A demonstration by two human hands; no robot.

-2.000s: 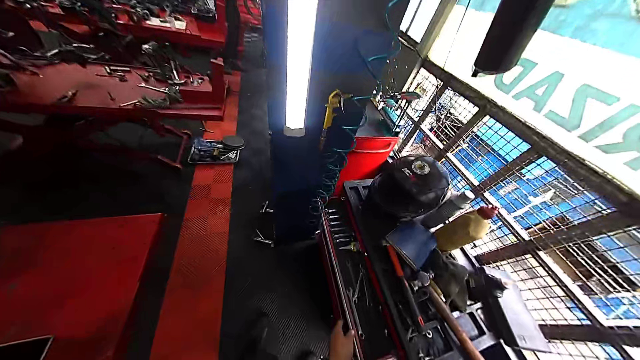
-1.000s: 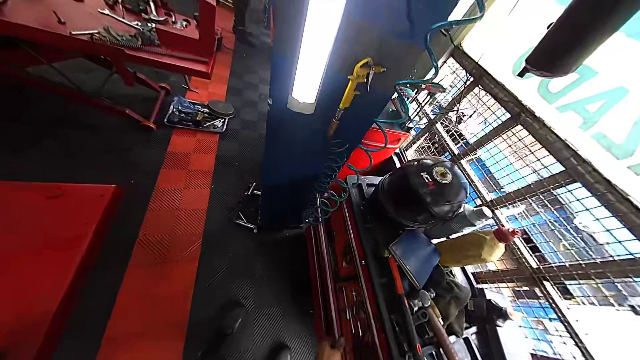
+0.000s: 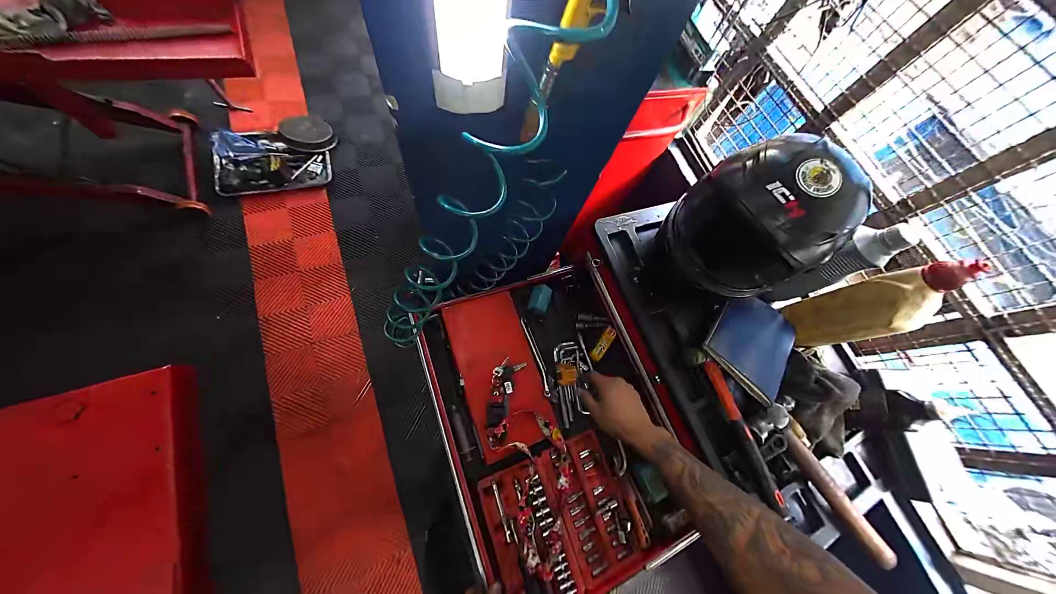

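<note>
My right hand (image 3: 617,406) reaches into an open red tool drawer (image 3: 450,437), its fingertips down among hex keys (image 3: 568,355) and other small tools; whether it grips one cannot be told. Left of it, a bunch of keys (image 3: 501,396) lies on a red case (image 3: 487,355). Nearer me is a red socket set (image 3: 577,511) with rows of metal sockets and a cord across it. Only a bit of my left hand (image 3: 485,589) shows at the bottom edge, by the drawer's near left corner; its fingers are mostly out of view.
On the cart top (image 3: 652,272) rest a black helmet (image 3: 767,214), a blue book (image 3: 751,346), a wooden-handled hammer (image 3: 841,495) and a yellowish bottle (image 3: 866,307). A teal coiled air hose (image 3: 474,214) hangs by the blue post (image 3: 404,91). A parts tray (image 3: 268,169) lies on the floor.
The view has moved closer to the cart. The drawer now stands wide open, showing the socket set and keys, and my right hand has come into it from the bottom edge.
</note>
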